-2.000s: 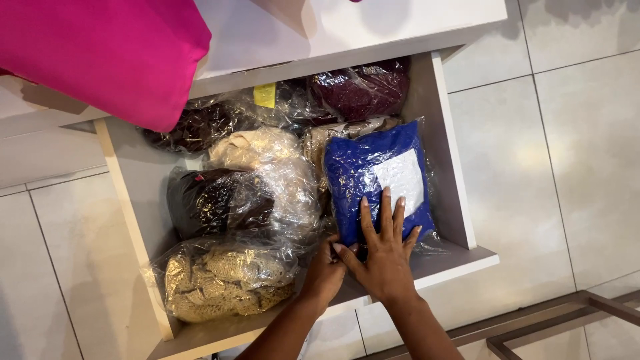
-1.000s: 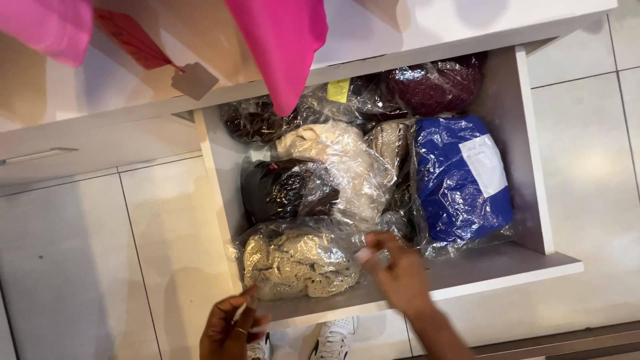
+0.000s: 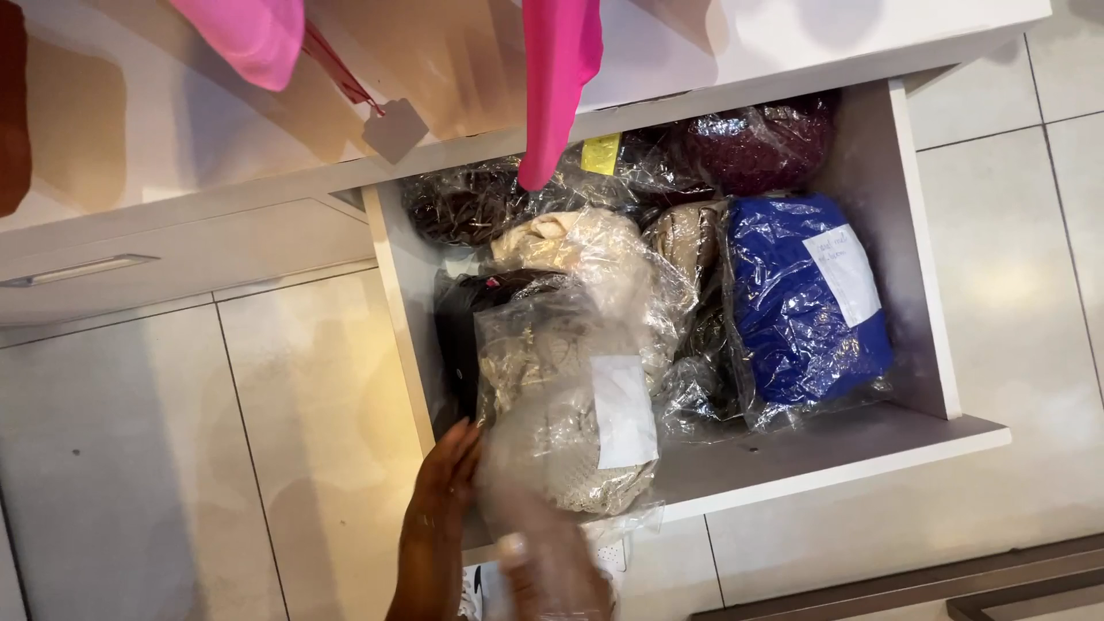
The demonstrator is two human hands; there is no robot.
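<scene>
A clear plastic bag of beige knitted fabric (image 3: 552, 405), with a white paper label (image 3: 623, 411), lies tilted over the front left of the open drawer (image 3: 927, 259). My left hand (image 3: 444, 500) touches or nearly touches its left side, fingers close together. My right hand (image 3: 548, 552), blurred by motion, is at the bag's lower edge; its grip is unclear. Behind lie a bagged black item (image 3: 457, 345) and a bagged cream fabric (image 3: 573, 250). A bagged blue fabric (image 3: 802, 302) with a written-on paper sits at the right, beside a bagged taupe item (image 3: 686, 241).
Bagged dark (image 3: 466, 203) and maroon (image 3: 759, 147) items lie at the drawer's back. Pink fabric (image 3: 561, 78) hangs over its back edge, near a tag (image 3: 395, 131) above the white cabinet top (image 3: 216, 164). Brown metal bars (image 3: 897, 586) cross the lower right.
The beige knit's bag was lying crosswise at the drawer's front left; now it is turned, with its white label showing. My right hand has moved left to it. Earlier both hands were at the blue bag.
</scene>
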